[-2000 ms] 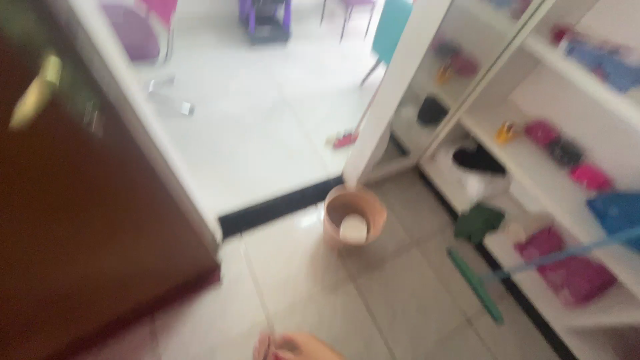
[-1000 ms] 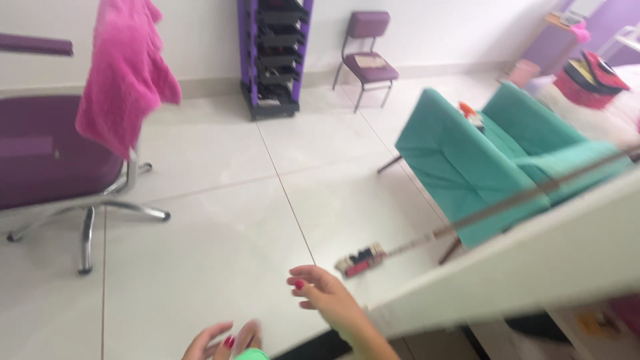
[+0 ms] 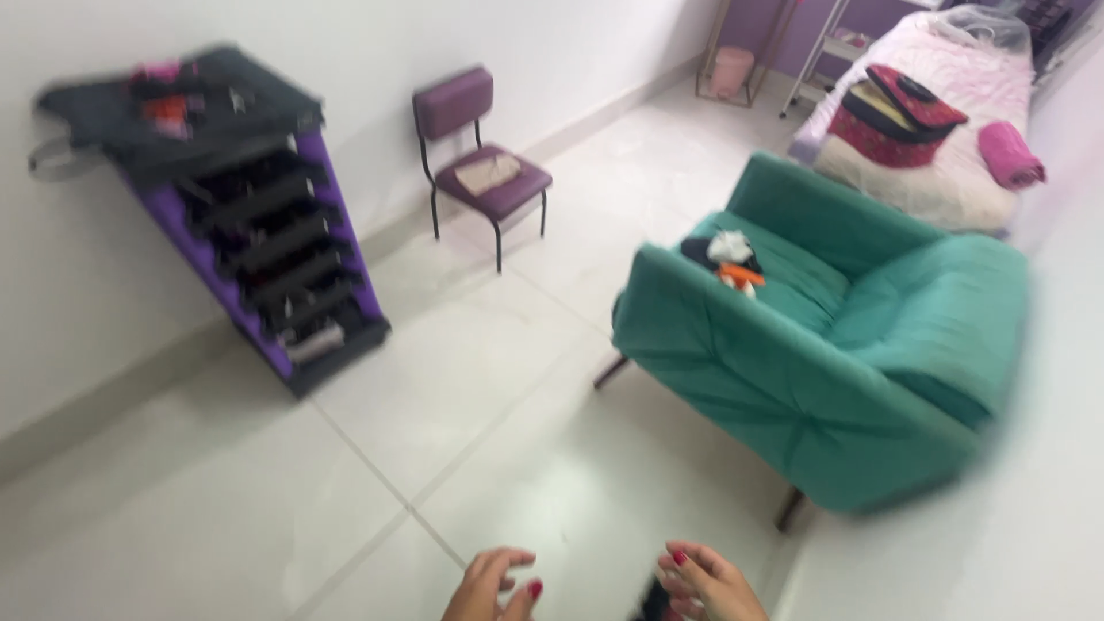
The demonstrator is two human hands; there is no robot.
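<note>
At the bottom edge, my left hand (image 3: 496,586) is held over the tiled floor with its fingers apart and nothing in it. To its right, my right hand (image 3: 711,582) has its fingers loosely curled and apart, also without anything in its grasp. A dark, blurred thing (image 3: 653,599) shows just beside and below my right hand; whether the two touch cannot be told. Above my right hand stands a teal armchair (image 3: 776,371), with a small heap of white, black and orange things (image 3: 733,259) on its seat.
A black and purple tiered trolley (image 3: 336,233) stands at the left wall. Beyond it is a purple chair (image 3: 492,185) bearing a beige cloth (image 3: 487,174). At the back are a bed (image 3: 923,190) holding a red bag (image 3: 893,129) and a rolled pink towel (image 3: 1011,155), and a pink bin (image 3: 731,72).
The view has moved forward into the room, past the doorway seen at first. Both hands are now apart at the bottom edge; my right hand was higher in the view a second ago.
</note>
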